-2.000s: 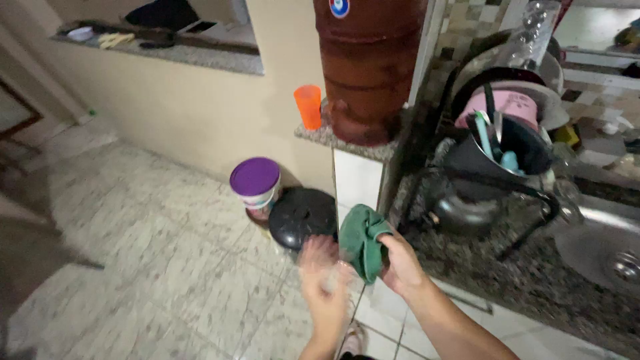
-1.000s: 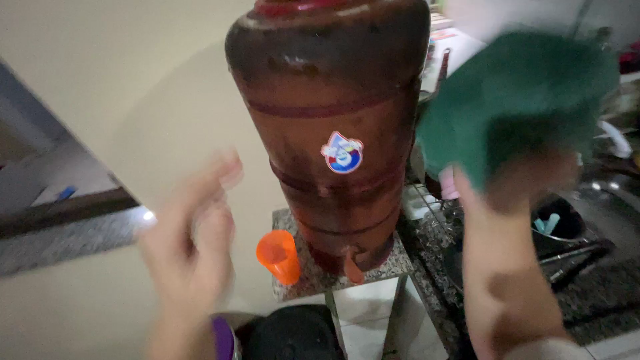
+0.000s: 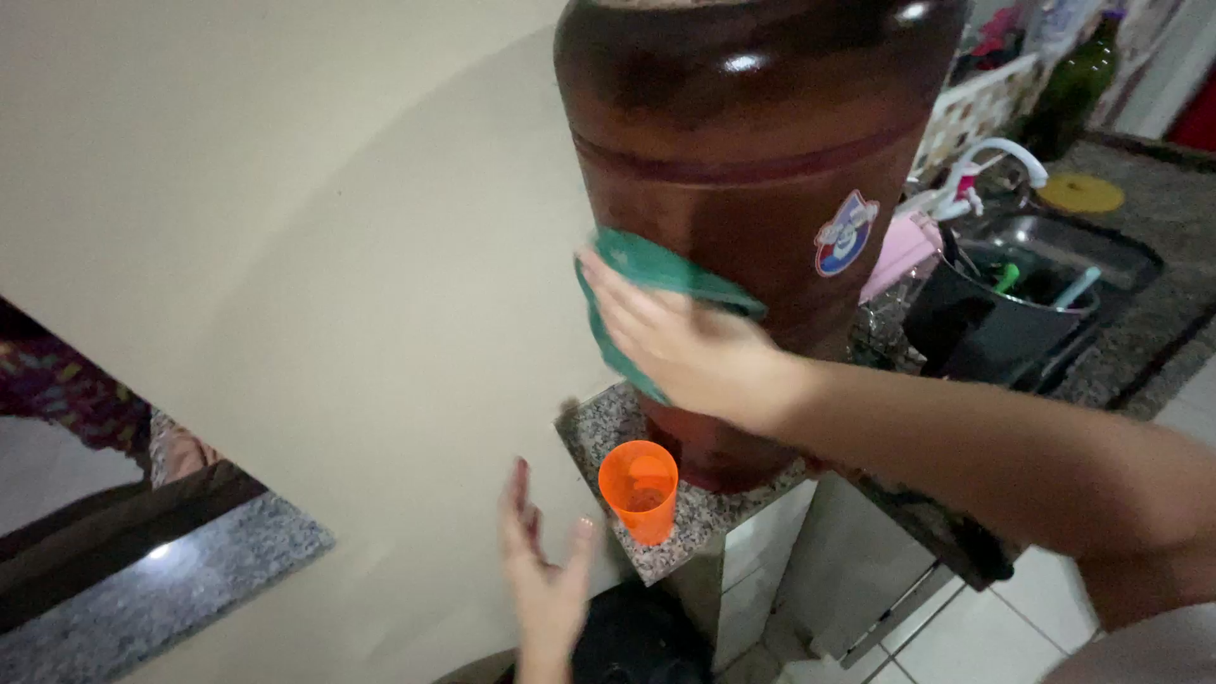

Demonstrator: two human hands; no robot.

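Observation:
My right hand (image 3: 679, 347) presses a green cloth (image 3: 655, 271) flat against the left side of a large reddish-brown water container (image 3: 731, 237), which bears a sticker on its front. The cloth spreads out beyond my fingers. Lower and to the left, my left hand (image 3: 551, 579) is raised with its fingers apart and holds nothing. An orange plastic cup (image 3: 641, 489) stands upright at the foot of the container, to the right of my left hand. Both cup and container rest on a granite ledge (image 3: 594, 427). The container's top is cut off by the frame.
On the right, a black tub (image 3: 988, 332) with utensils stands by the sink, below a white faucet (image 3: 1012, 152). A green glass bottle (image 3: 1073, 90) is farther back. A black rounded object (image 3: 641, 636) sits below the ledge. A granite sill (image 3: 190, 589) edges the wall opening at left.
The view has turned up to the container. My right hand has brought the cloth from the container's right onto its left side. My left hand, earlier beside the cloth, is now apart from it.

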